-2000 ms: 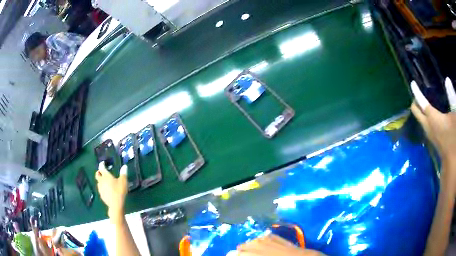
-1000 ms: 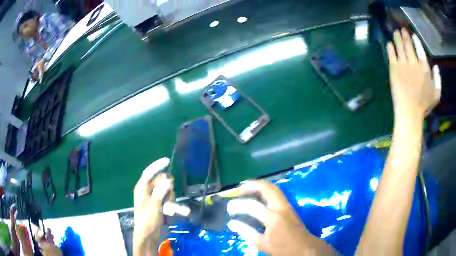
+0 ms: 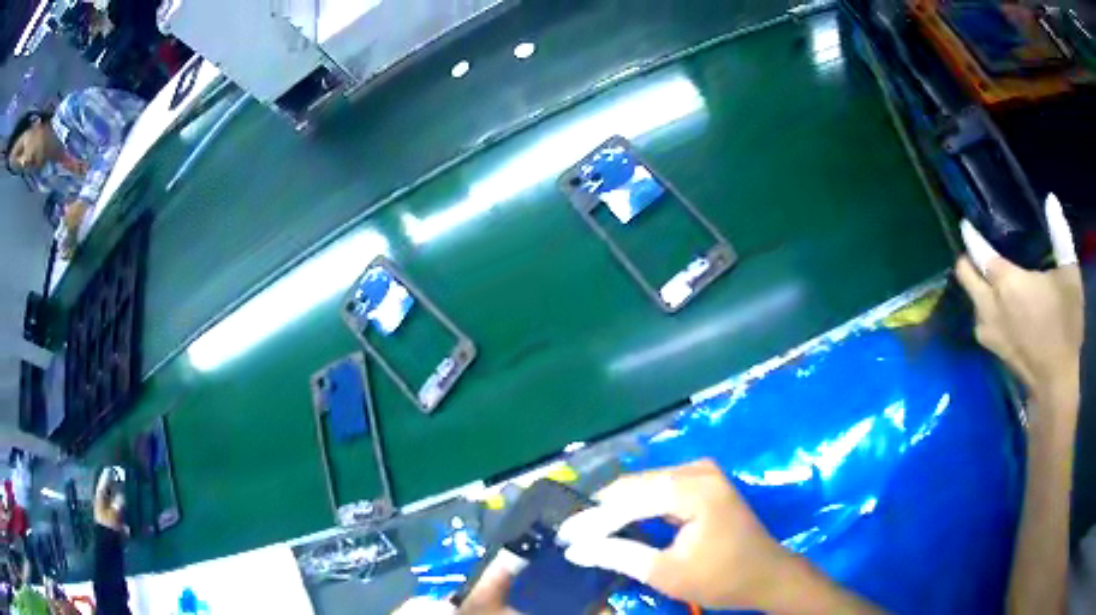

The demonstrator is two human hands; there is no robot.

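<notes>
A dark phone middle frame (image 3: 541,523) is tilted above the near ledge at bottom centre, with a dark blue area on it. My left hand (image 3: 487,586), mostly cut off by the bottom edge, grips its near left side with the thumb on top. My right hand (image 3: 691,535), with white finger cots, grips its upper right part; its fingers hide some of it. On the green belt (image 3: 529,396) lie a frame with flat blue film (image 3: 349,402), a frame with glaring film (image 3: 382,300) and another farther right (image 3: 625,186).
Shiny blue sheet (image 3: 853,457) covers the near right ledge. Another worker's hand (image 3: 1028,306) is at the right by a dark fixture. A clear tangle (image 3: 346,555) lies on the ledge. A black tray (image 3: 102,336) and a seated person (image 3: 72,150) are at far left.
The frames on the belt have shifted left. My hands have come together around the dark frame at the bottom. The neighbour's hand at the right has moved lower.
</notes>
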